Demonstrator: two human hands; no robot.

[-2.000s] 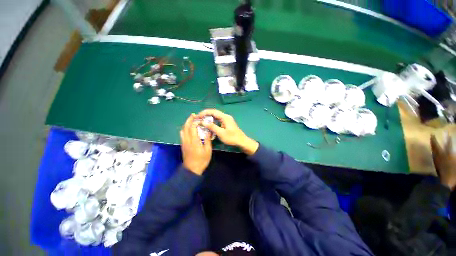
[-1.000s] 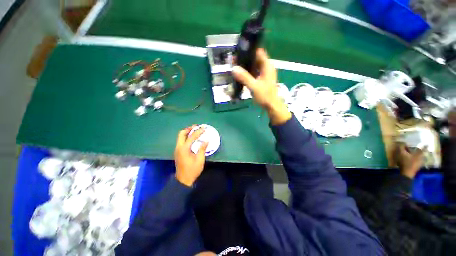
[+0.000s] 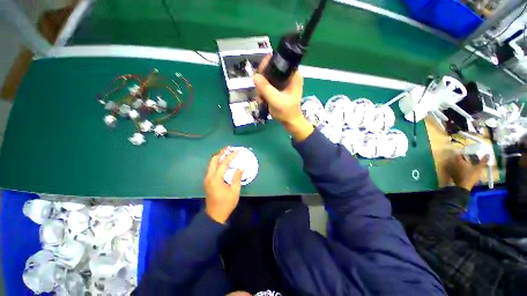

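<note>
My left hand point(image 3: 222, 184) holds a white round camera housing part point(image 3: 247, 165) on the green bench near its front edge. My right hand point(image 3: 281, 95) is closed around the black electric screwdriver point(image 3: 282, 65), which is tilted over the front of the grey-silver screw feeder point(image 3: 242, 81). The driver's tip is hard to make out beside the feeder. Small motors point(image 3: 137, 104) with thin reddish wires lie in a loose pile at the left. Any motor inside the held housing is too blurred to tell.
White round subassemblies point(image 3: 370, 126) stand in rows right of my right arm. A small white ring point(image 3: 415, 173) lies at the bench's right. A blue bin of white housings point(image 3: 86, 243) is at lower left. A neighbour's hand point(image 3: 466, 170) works by white camera bodies point(image 3: 434, 99).
My right hand has left the housing part and taken hold of the screwdriver, and the driver has tilted. The housing part now lies flat under my left hand. The view has shifted.
</note>
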